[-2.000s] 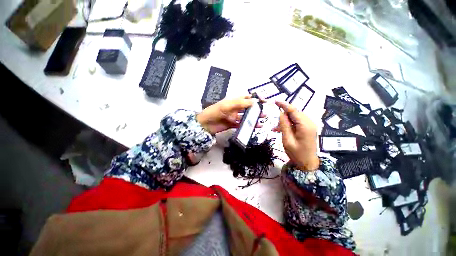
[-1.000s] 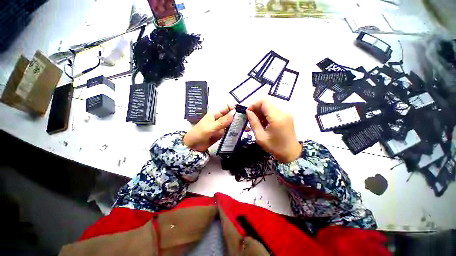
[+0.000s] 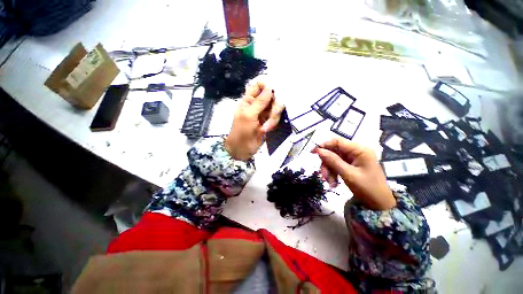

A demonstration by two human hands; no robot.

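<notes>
My left hand [image 3: 253, 122] is raised in front of me, fingers pinched, with a dark hang tag [image 3: 280, 135] at its fingers. A second tag with a pale face [image 3: 298, 147] hangs tilted between my hands; I cannot tell what bears it. My right hand [image 3: 355, 170] has thumb and forefinger pinched on a small dark string end, too small to make out well. A tangled clump of black hang tag strings [image 3: 297, 194] lies on the table below and between my hands. White-panel tags [image 3: 334, 107] lie fanned beyond my hands.
A large heap of black-and-white tags [image 3: 459, 172] lies at right. At left are an open carton [image 3: 86, 77], a dark phone [image 3: 110, 107], a small tag block [image 3: 155, 112] and stacked tags [image 3: 196, 118]. A bigger black string clump [image 3: 226, 73] lies by a green holder [image 3: 244, 47].
My hands have moved apart; the left rose and the right moved right. The tag held upright between them now shows as a dark tag and a tilted pale one. The camera view has shifted.
</notes>
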